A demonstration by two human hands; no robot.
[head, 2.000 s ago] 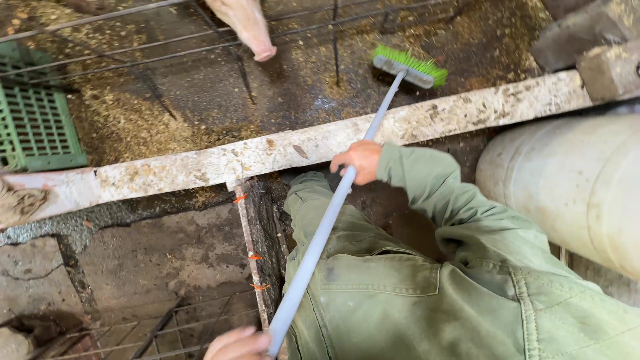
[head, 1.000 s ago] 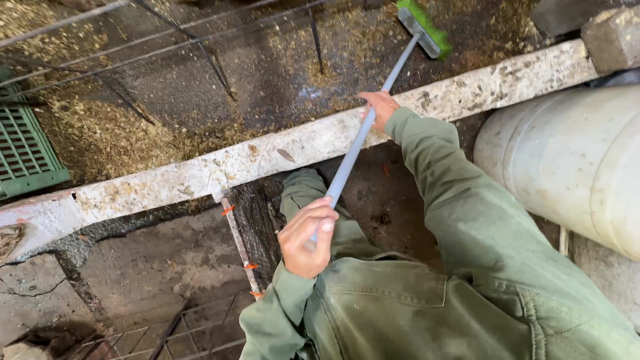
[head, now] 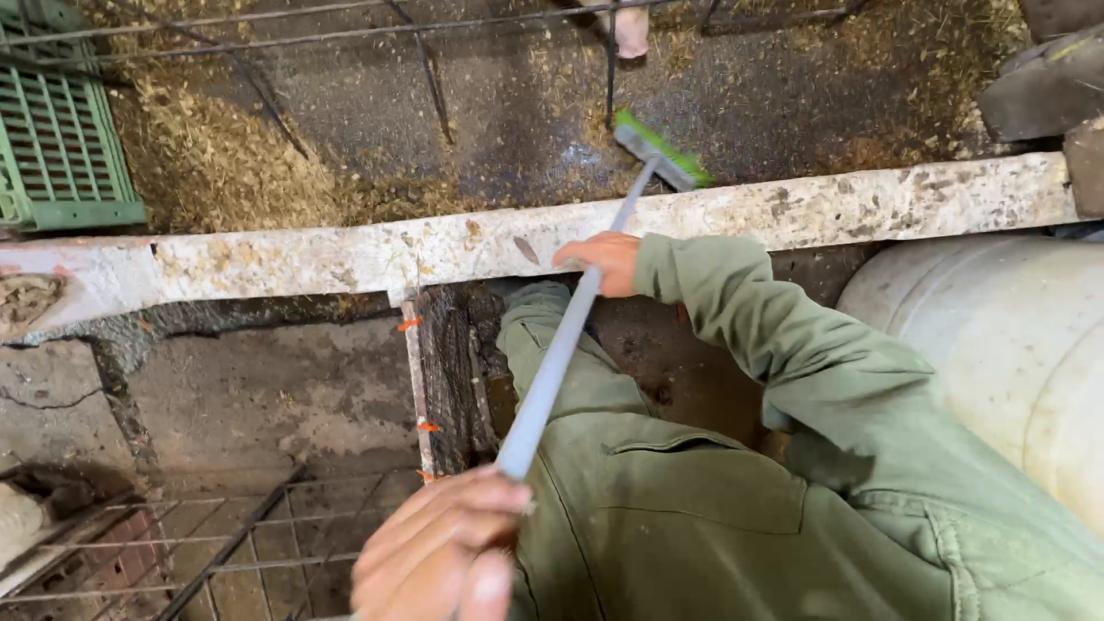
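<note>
A push broom with green bristles and a grey head (head: 662,155) rests on the wet, straw-strewn floor (head: 535,112) beyond the white wall top. Its pale grey handle (head: 556,371) slants over that wall toward my body. Around the middle of the handle, just at the wall's near edge, my right hand (head: 608,263) is closed. At the handle's near end, low in the view, my left hand (head: 444,548) grips it, slightly blurred. The handle tip is hidden by that hand.
The low white wall (head: 328,263) crosses the view. Metal bars (head: 427,78) stand beyond it, with an animal's pink snout (head: 631,34) and a green plastic crate (head: 65,147). A white barrel (head: 1000,345) lies right; wire mesh (head: 297,535) and a post (head: 418,379) are at left.
The broom head has come back toward the wall and to the left. Both hands have moved nearer my body with the handle. The snout, out of view one second ago, shows again.
</note>
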